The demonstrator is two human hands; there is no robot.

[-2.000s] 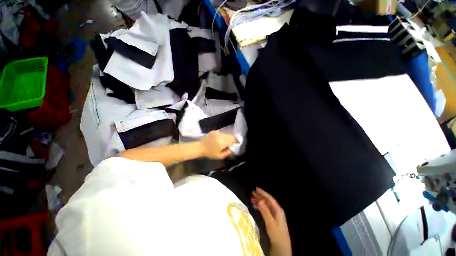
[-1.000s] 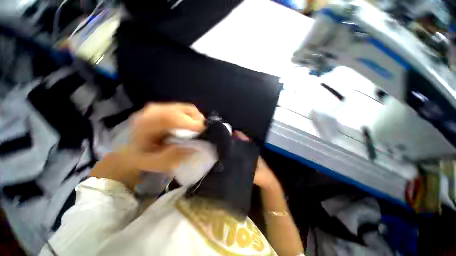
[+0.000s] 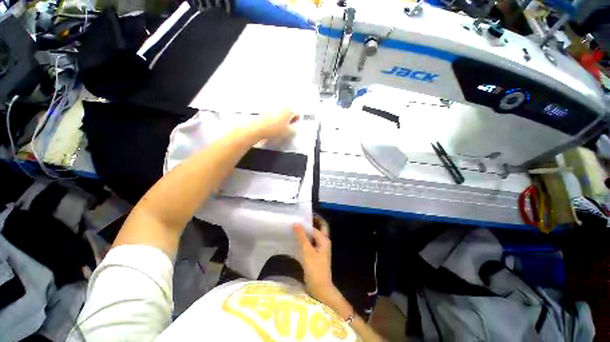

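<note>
A light grey panel (image 3: 264,230) with a black strip (image 3: 274,162) across it hangs over the table's front edge, left of the needle. Black cloth shows along its right edge. My left hand (image 3: 277,127) grips the panel near its upper right corner, just below and left of the presser foot (image 3: 326,90); its fingertips are partly hidden. My right hand (image 3: 316,254) grips the panel's right edge lower down, below the table edge, with fingers partly behind the cloth. The white sewing machine (image 3: 415,67) stands at the upper right.
A large black panel (image 3: 127,147) with a white part lies left. Thread snips (image 3: 448,162), a curved grey piece (image 3: 384,157) and a loose dark strip (image 3: 381,115) lie right of the needle. Red-handled scissors (image 3: 530,207) are at the right end. Cloth heaps (image 3: 461,294) lie below right and left.
The view has swung right to the machine. The light grey panel, blurred in my left hand before, is now spread flat beside the needle. Both hands are on it.
</note>
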